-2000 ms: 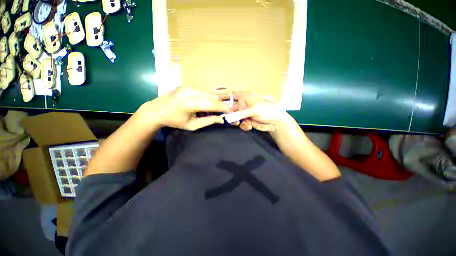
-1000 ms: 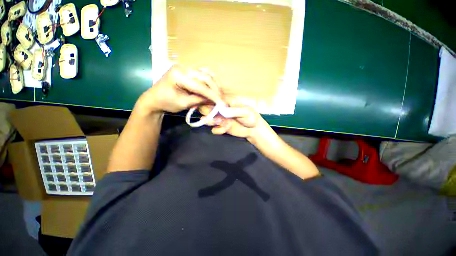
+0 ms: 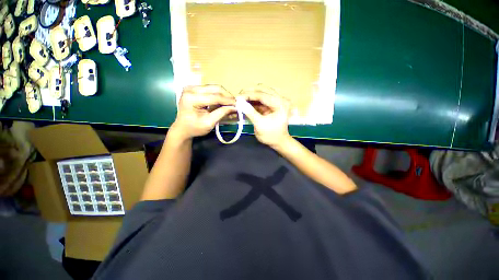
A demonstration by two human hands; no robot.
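A thin pale adhesive tape roll [image 3: 230, 141] hangs as a ring below my fingertips, over the front edge of the cardboard work mat [image 3: 254, 60]. My left hand [image 3: 203, 109] grips the roll at its upper left side with thumb and fingers. My right hand [image 3: 268, 114] meets it at the roll's top, thumb and fingers closed on a whitish bit there, which looks like tape. The fingertips nearly touch and hide the small details between them.
Several cream housings [image 3: 87, 77] with dark spots and leads lie on the green bench [image 3: 394, 82] at the left, with a dark ring [image 3: 49, 16] among them. An open carton [image 3: 90, 238] with a white divider tray [image 3: 92, 186] stands below left. A red stool [image 3: 402, 178] is below right.
My hands have come level, fingertips together, over the mat's front edge. The tape roll now hangs upright between them, where it was tilted at the left a second ago. The view has shifted slightly.
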